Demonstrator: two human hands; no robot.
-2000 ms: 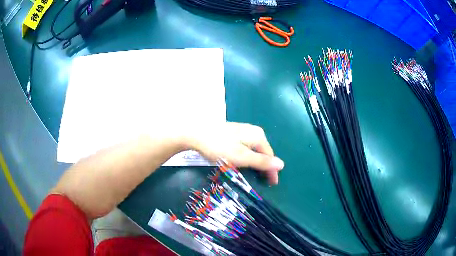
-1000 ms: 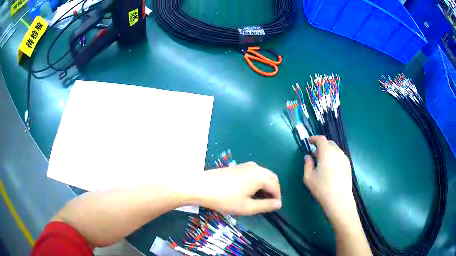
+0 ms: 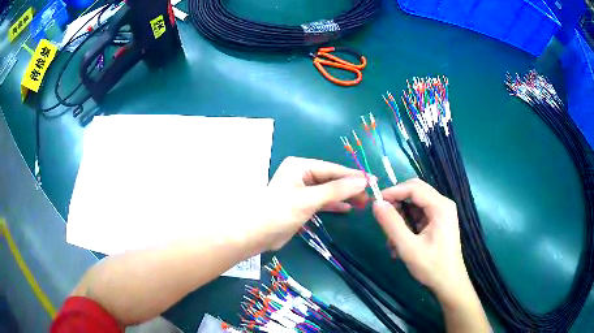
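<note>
My left hand (image 3: 319,195) pinches the coloured cores of a multi-core cable (image 3: 376,190) at its white sleeve. My right hand (image 3: 423,227) holds the same cable just below, near the white sleeve. The cores fan upward, with orange ferrules at their tips. Another cable end with a white sleeve (image 3: 389,170) shows just behind the fingers; whether it is held is unclear. A large cable bundle (image 3: 456,175) with coloured ends lies right of my hands. A nearer bundle (image 3: 286,306) lies at the bottom, partly cut off by the frame's edge.
A blank paper sheet (image 3: 169,175) lies left, partly under my left forearm. A heat gun (image 3: 156,36) stands upper left by a yellow sign (image 3: 39,67). Orange-handled scissors (image 3: 340,67) lie by a cable coil (image 3: 260,39). Blue bins (image 3: 488,23) line the far right.
My left hand has moved up and right from the near cables to meet my right hand. A cable end with spread cores is now held between them.
</note>
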